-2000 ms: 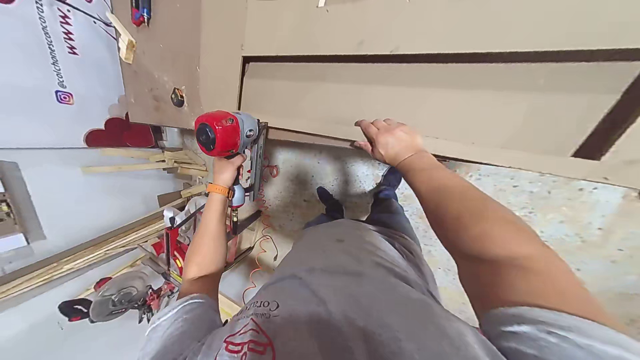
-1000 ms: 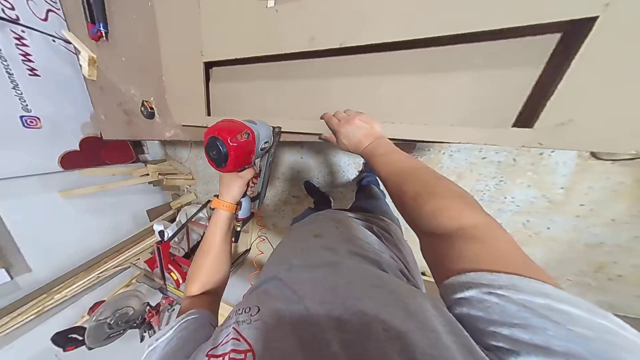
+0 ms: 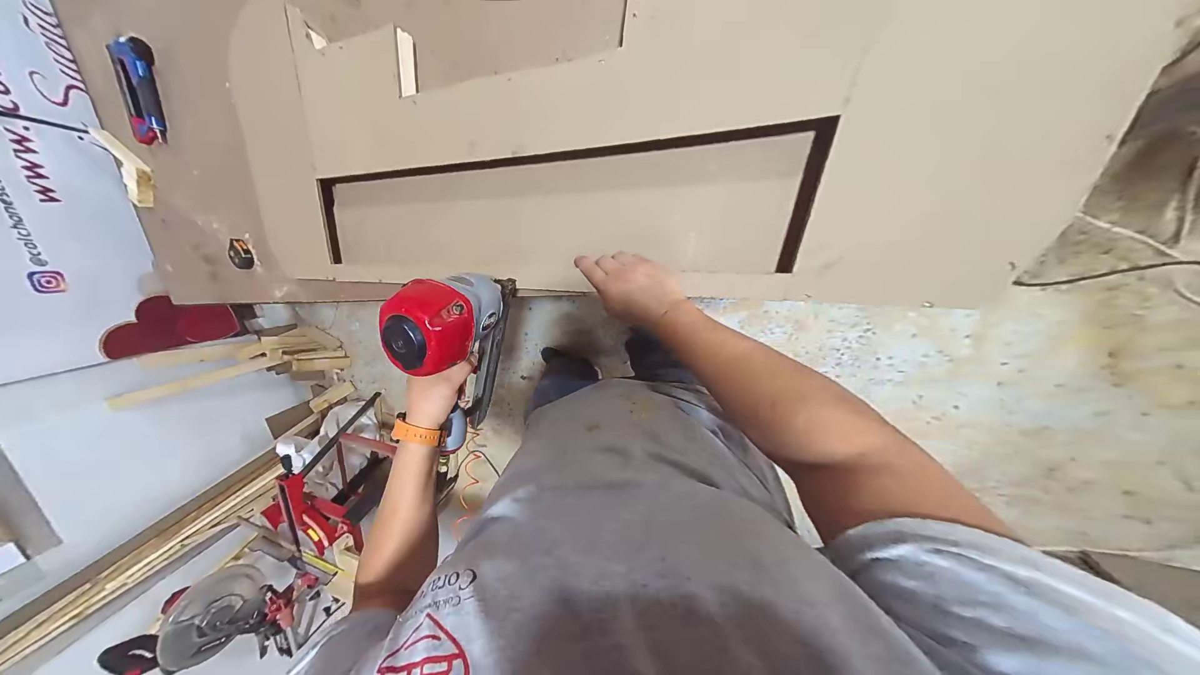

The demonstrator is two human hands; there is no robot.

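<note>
My left hand (image 3: 439,389), with an orange watch band at the wrist, grips a red and grey pneumatic nail gun (image 3: 431,323). The tool's nose is at the near edge of a large beige board (image 3: 562,267) that lies on the table. My right hand (image 3: 630,281) rests on that same edge, to the right of the nail gun, fingers over the board. A dark frame-shaped opening (image 3: 581,155) runs through the board, around a long beige panel (image 3: 572,211). My left fingers are partly hidden behind the tool.
A tape measure (image 3: 241,253) and a blue and red hand tool (image 3: 138,89) lie at the table's left. On the floor at left are wood strips (image 3: 225,366) and a miter saw (image 3: 214,614). A coiled orange air hose (image 3: 469,487) hangs below the nail gun.
The view has shifted, showing more of the board's right side. Both hands stay at the near edge, the left with the nail gun, which has moved along it toward the right hand.
</note>
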